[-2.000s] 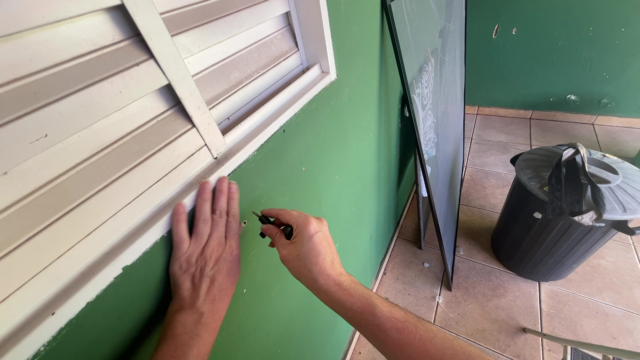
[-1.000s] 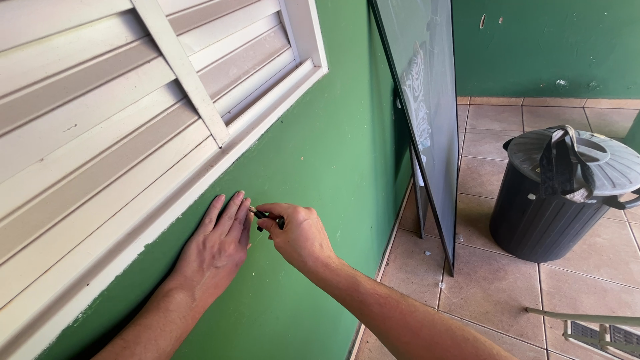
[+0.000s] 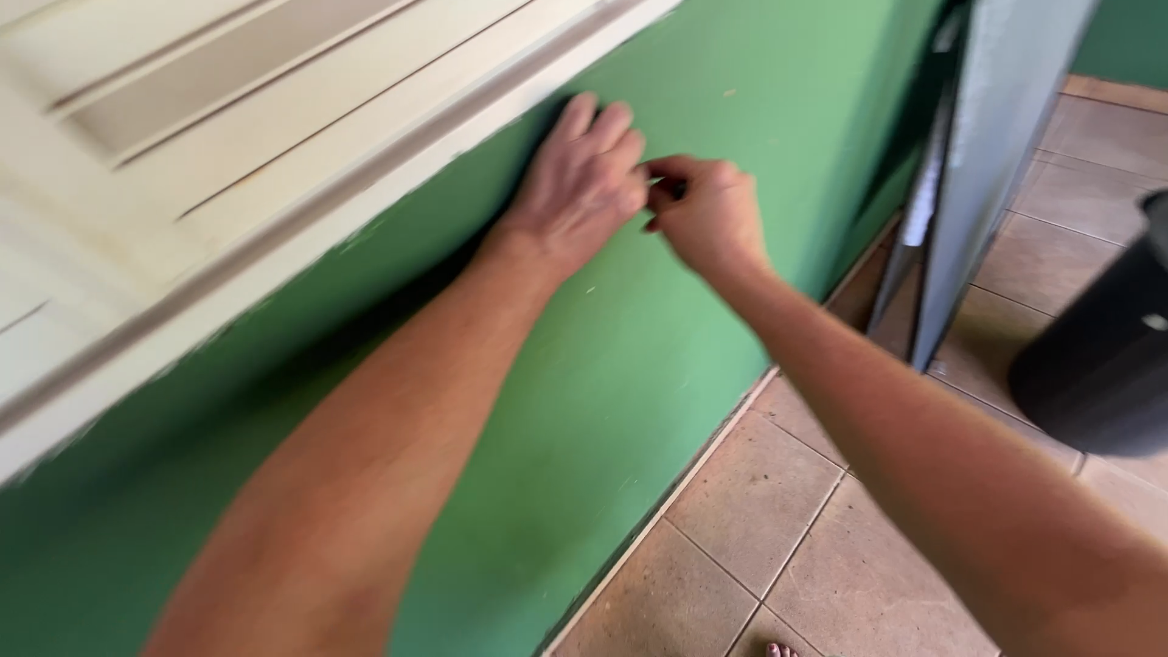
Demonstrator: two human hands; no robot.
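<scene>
My left hand [image 3: 589, 178] rests against the green painted wall [image 3: 584, 429], just below the white window frame [image 3: 365, 196], its fingers bent and pointing up. Close to its right side, my right hand [image 3: 707, 210] pinches a small dark object [image 3: 673, 188], mostly hidden by the fingers; its kind cannot be told. The fingertips of my right hand meet or nearly meet the edge of my left hand. Both hands are blurred. Whether my left hand holds anything cannot be seen.
White and beige window slats [image 3: 246, 78] fill the upper left. Dark framed panels [image 3: 995, 155] lean at the wall's far end. A black bin [image 3: 1109, 356] stands on the tiled floor [image 3: 730, 493] at the right. Toes show at the bottom edge.
My left hand, flat with straight fingers two seconds ago, has bent its fingers and come close to my right hand. The dark object in my right hand is more hidden. The view has tilted and shifted.
</scene>
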